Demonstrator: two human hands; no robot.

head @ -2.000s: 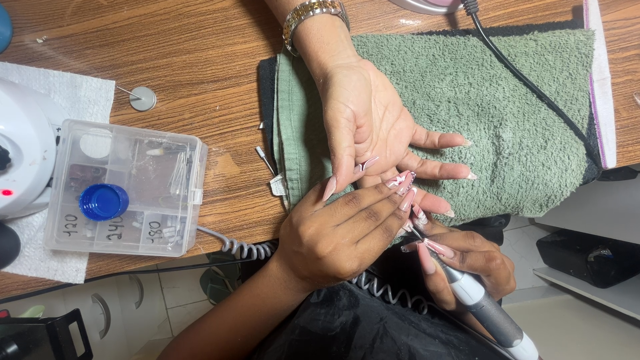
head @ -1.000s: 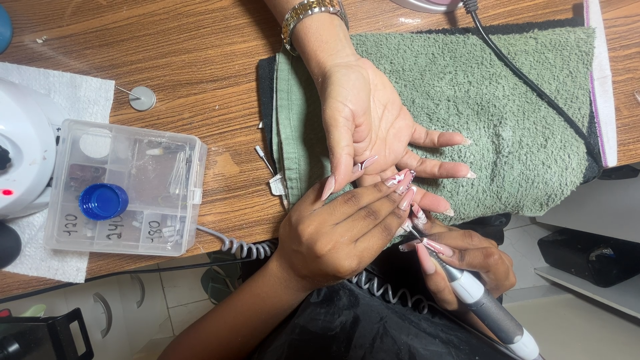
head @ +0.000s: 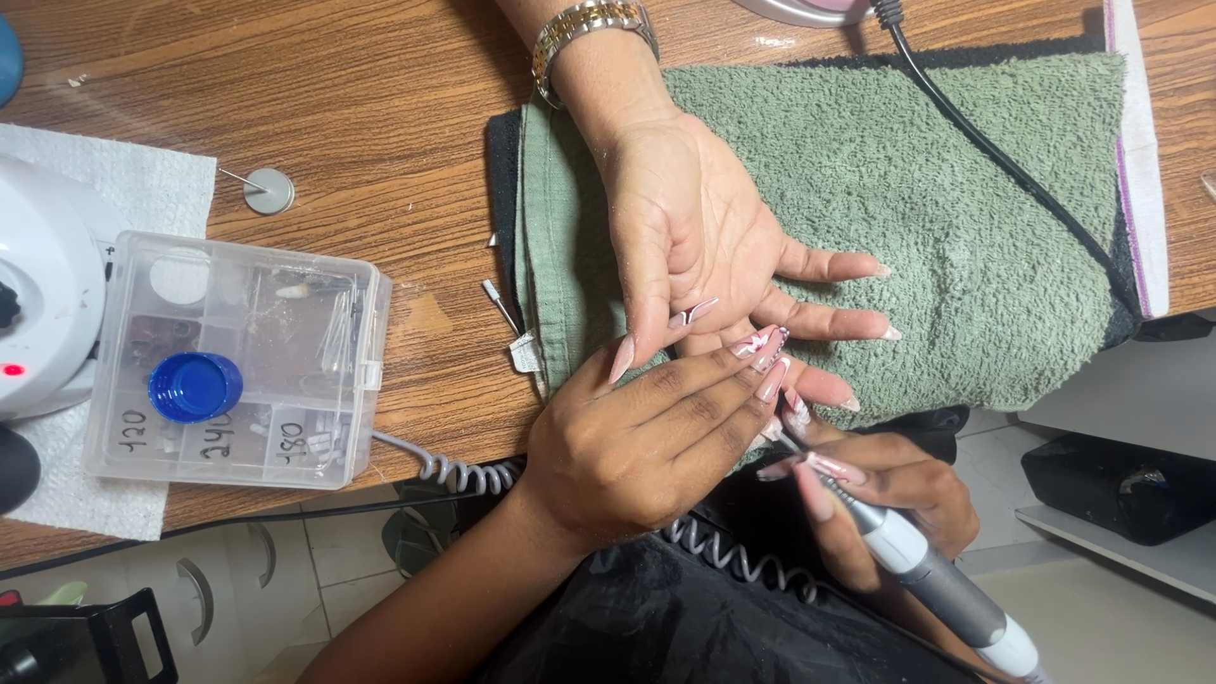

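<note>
My left hand (head: 636, 442) lies over the fingers of another person's hand, gripping one of them; its thumb rests on that palm. The other person's hand (head: 698, 218) lies palm up on a folded green towel (head: 950, 199), a metal-band watch (head: 589, 38) at the wrist. In my right hand (head: 893, 484) is an electric nail drill handpiece (head: 950, 579), held like a pen. Its tip meets the fingertip area just beyond my left fingers; the exact contact is partly hidden by fingers. Both my hands have long decorated nails.
A clear compartment box (head: 237, 475) with a blue cap (head: 196, 387) stands left, beside a white machine (head: 47, 285) with a red light. A metal disc with a pin (head: 269, 191) and a small drill bit (head: 499, 302) lie on the table. A black cable (head: 1007, 166) crosses the towel.
</note>
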